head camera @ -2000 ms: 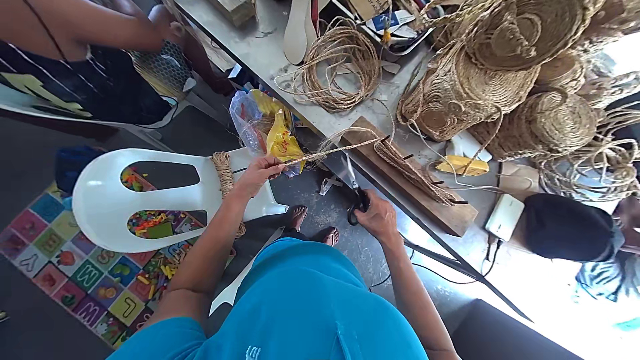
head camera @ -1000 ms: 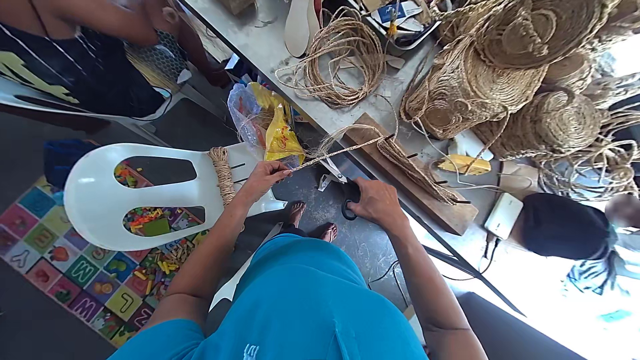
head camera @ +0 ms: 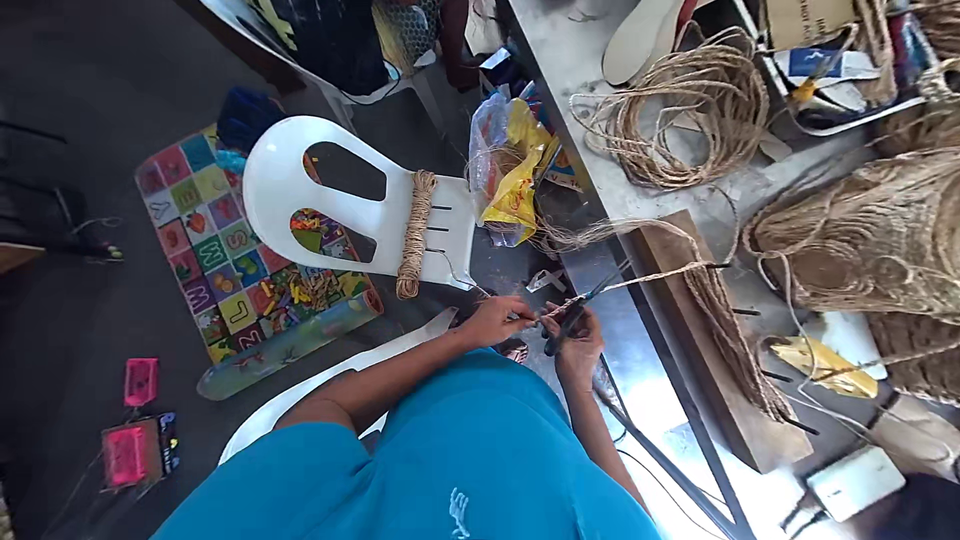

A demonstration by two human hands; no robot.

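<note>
Pinched in the fingers of my left hand is the end of a twisted natural-fibre cord. Close beside it, my right hand holds black-handled scissors, their blades pointing up and right, and its fingertips also touch the cord. From my hands the cord runs to a nail on a wooden block at the table edge, where a bundle of cord hangs over several nails. A thinner strand leads toward the cord wound round a white plastic chair; whether it joins my cord is unclear.
On the grey table lie a coil of cord, woven fibre pieces, a white tray of supplies and a white box with cables. Plastic bags hang by the table edge. A patterned play mat covers part of the floor.
My hands have come together low in front of my body; before, they were apart, with the left one farther along the cord. The view has shifted left.
</note>
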